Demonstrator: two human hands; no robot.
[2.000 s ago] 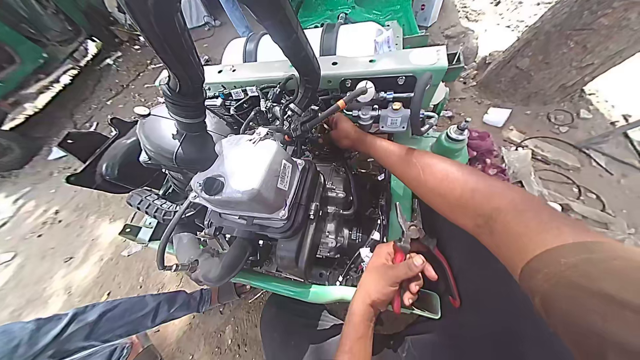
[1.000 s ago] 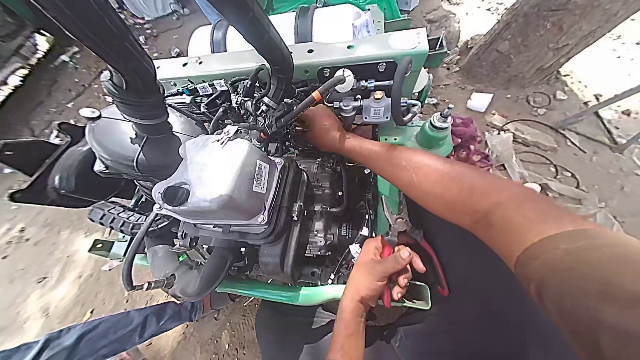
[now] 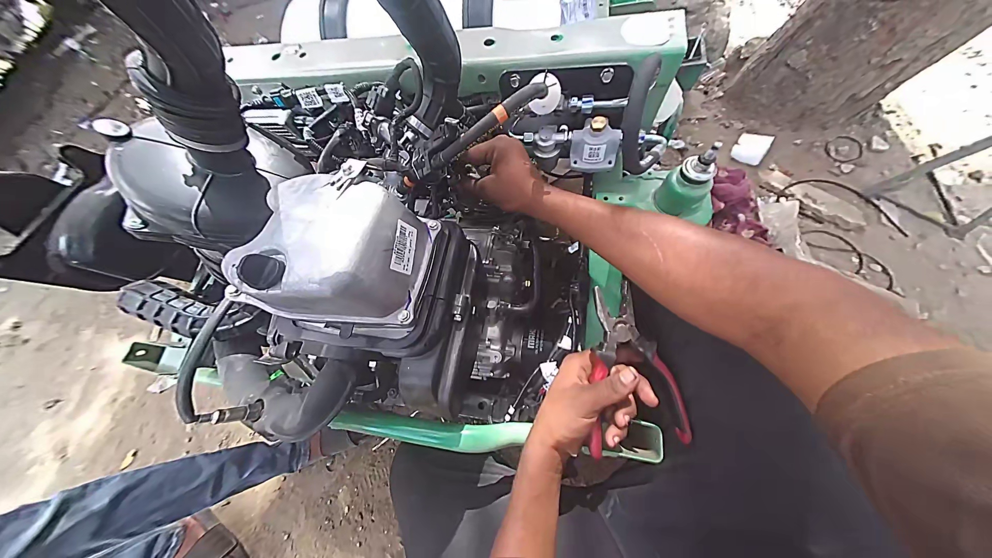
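Observation:
My left hand (image 3: 593, 403), at the lower middle, grips one red handle of a pair of pliers (image 3: 622, 341). The jaws point up and stand apart beside the green frame rail; the other red handle is spread to the right, outside my palm. My right hand (image 3: 504, 174) reaches in among the wiring and hoses behind the engine (image 3: 508, 310), beside a black hose with an orange band (image 3: 500, 115). Its fingertips are hidden there, so what they touch cannot be told. A silver cover (image 3: 333, 248) with a label sits on the engine, left of both hands.
A green frame beam (image 3: 349, 66) crosses behind the engine, with a metal regulator-like block (image 3: 595, 149) near it. Thick black ducts (image 3: 201, 101) rise at left. A person's jeans-clad leg (image 3: 155, 480) is at lower left. A tree trunk (image 3: 852, 54) stands at upper right.
The view has shifted slightly. Both hands keep about the same places on the engine and the pliers.

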